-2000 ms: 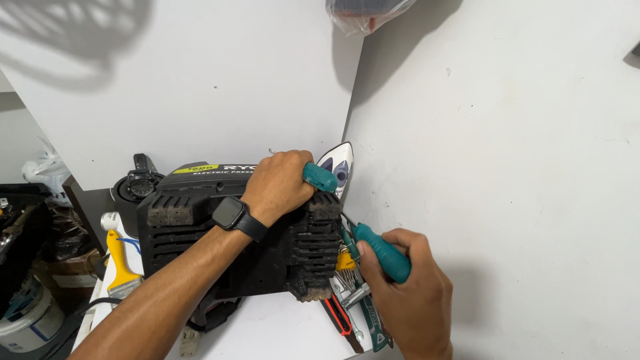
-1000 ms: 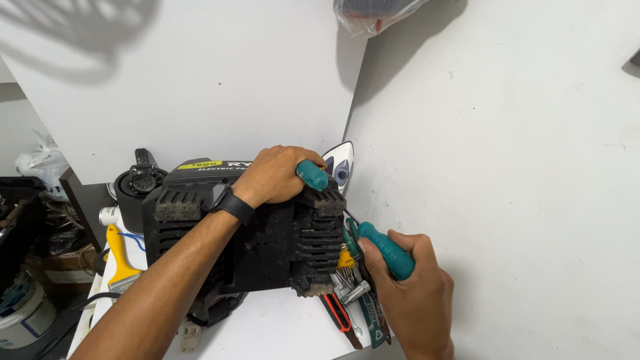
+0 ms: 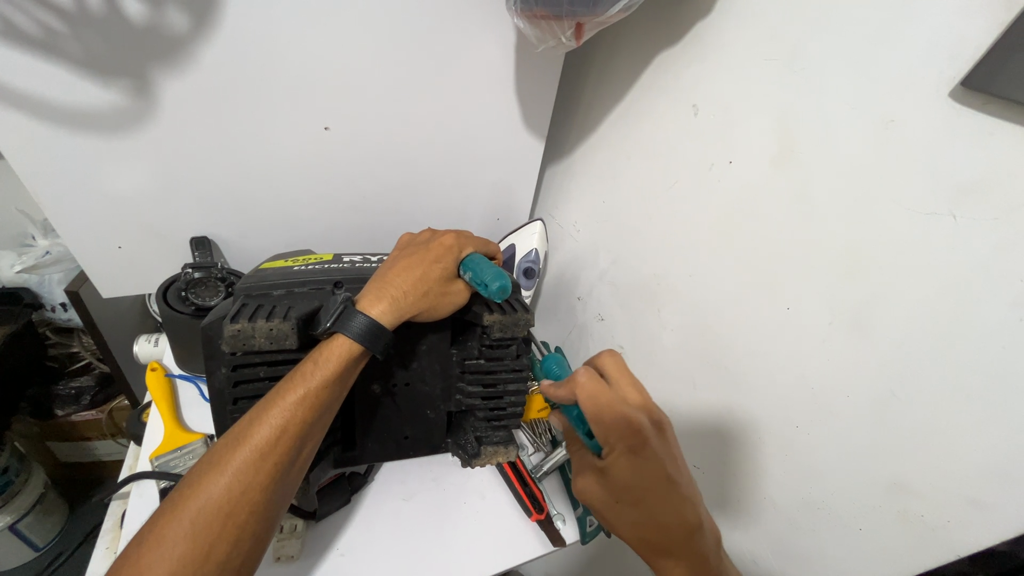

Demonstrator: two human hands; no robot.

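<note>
A black Ryobi electric pressure washer [image 3: 400, 384] lies tipped on a white table, its slotted underside and worn rubber feet facing me. My left hand [image 3: 436, 276] rests over its top edge and grips a teal-handled tool [image 3: 485, 277], whose far end is hidden. At the washer's right side, my right hand [image 3: 628, 448] holds a teal screwdriver [image 3: 560, 372] by the handle. Its shaft points up and left to the housing; the tip is hidden. A black watch is on my left wrist.
Right of the washer lie a yellow hex key holder [image 3: 536, 406], a red and black utility knife [image 3: 524, 492] and wrenches [image 3: 550, 462]. A clothes iron [image 3: 528, 256] stands behind. At left are a yellow-handled paintbrush [image 3: 166, 416] and a wristwatch [image 3: 206, 290] on a black cylinder. White walls rise behind and right.
My right hand has shifted its grip around the screwdriver handle, its fingers now further over it. The left hand stays on the washer with the teal-handled tool.
</note>
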